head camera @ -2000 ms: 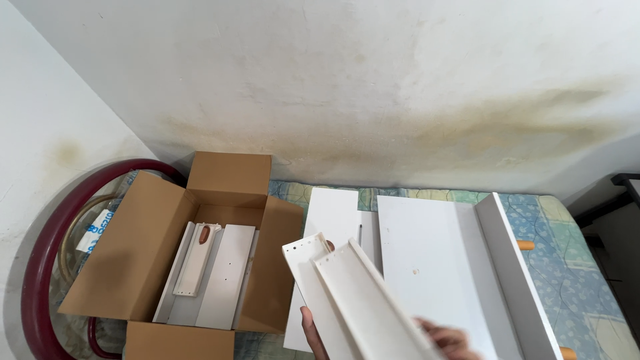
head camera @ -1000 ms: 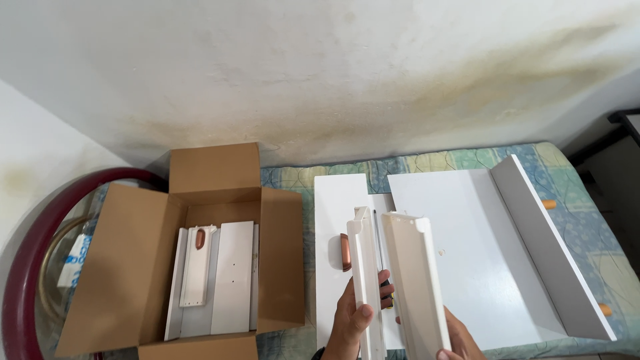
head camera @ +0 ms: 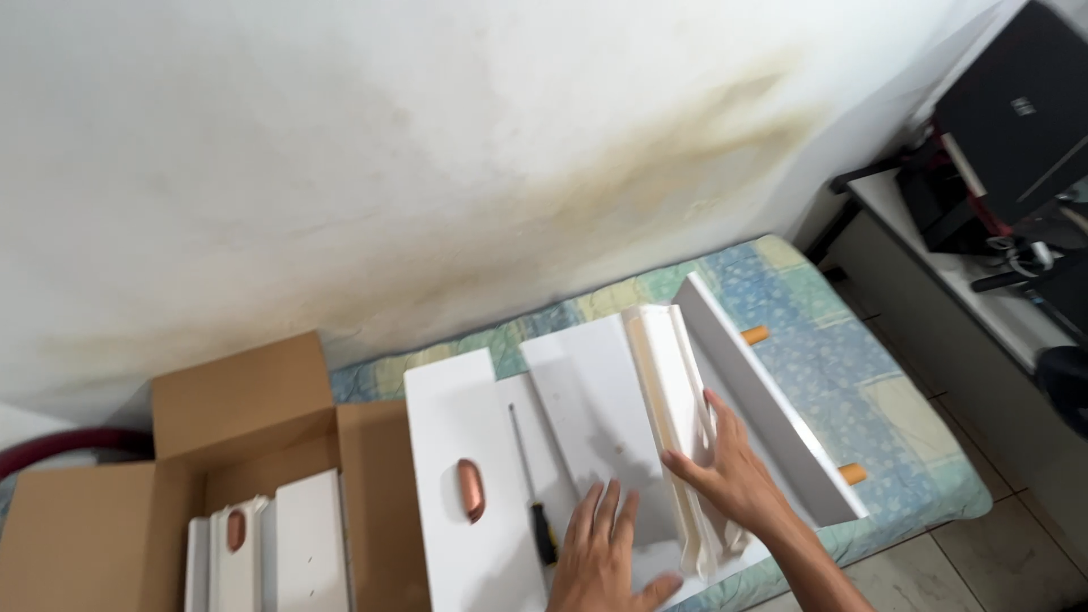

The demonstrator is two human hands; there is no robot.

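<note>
Two white channel-shaped drawer panels lie side by side on a large white board, near its upright edge panel. My right hand rests on the drawer panels with thumb and fingers spread across them. My left hand is over the lower part of the white boards, fingers apart, holding nothing. Just left of it lies a screwdriver with a black and yellow handle. Farther left, a copper-coloured oval handle sits on a narrower white board.
An open cardboard box at the left holds white panels and another copper-coloured piece. Beneath the boards is a patterned mattress against a stained wall. Two orange-brown pegs stick out beyond the edge panel. A desk with black equipment stands at right.
The two drawer panels, held up in both hands before, now lie on the large board. My left hand has let go of them. The view has turned toward the right.
</note>
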